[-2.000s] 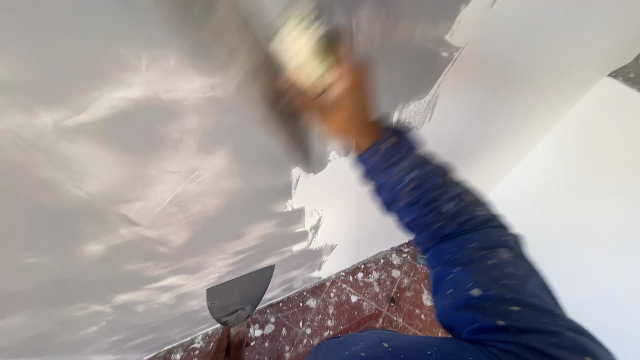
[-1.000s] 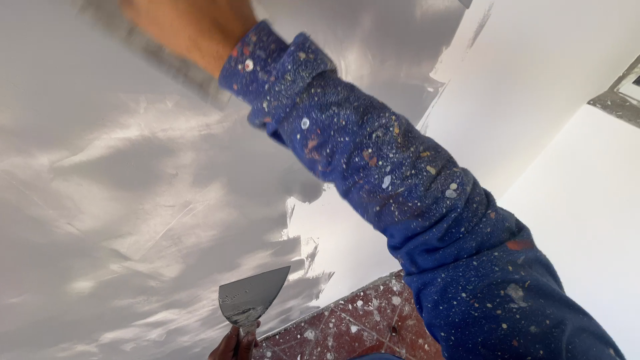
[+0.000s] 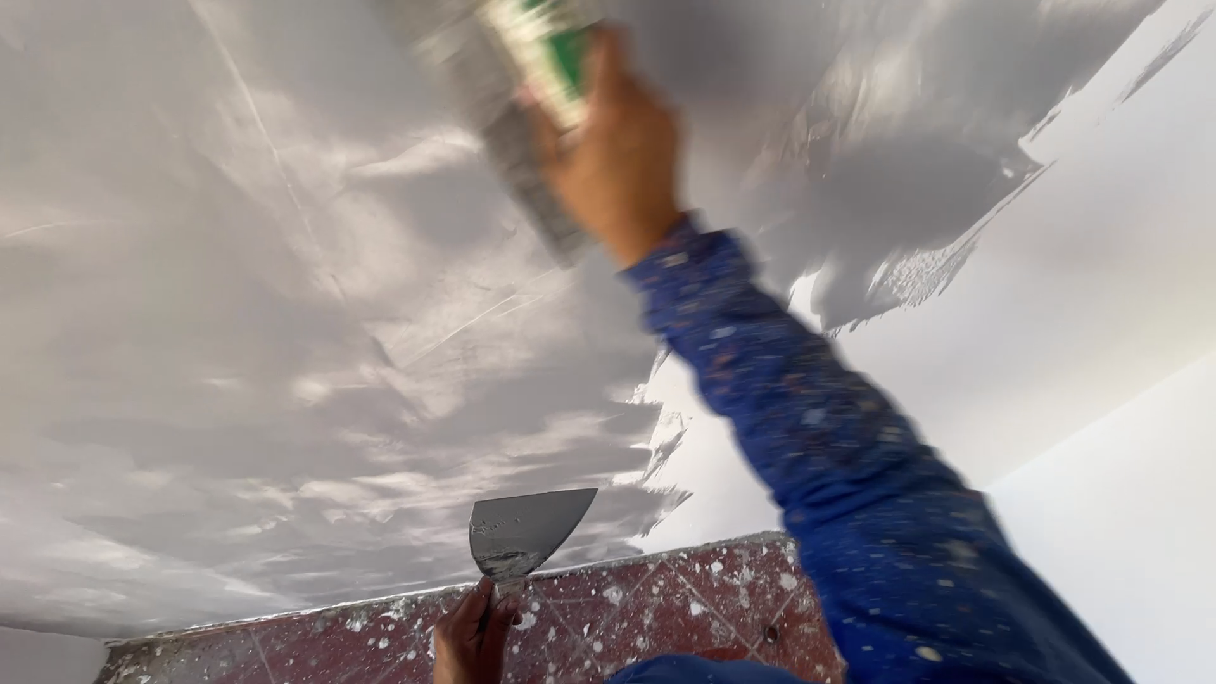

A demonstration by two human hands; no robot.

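Note:
My right hand is raised at the top centre, in a blue paint-spattered sleeve, and grips the pale and green handle of a wide plastering trowel. The trowel is blurred and lies over the wall surface, which is coated in grey, wet-looking plaster. At the bottom centre my left hand holds a putty knife upright by its handle, grey residue on the blade. The ragged edge of the grey coat meets a white surface right of centre.
A reddish tiled floor with white splatters runs along the foot of the coated wall. A white adjoining wall stands at the right. Part of another pale wall shows at the bottom left corner.
Since one second ago my right hand and the trowel have moved right from the upper left. The putty knife stays low in my left hand, more of which shows than two seconds ago.

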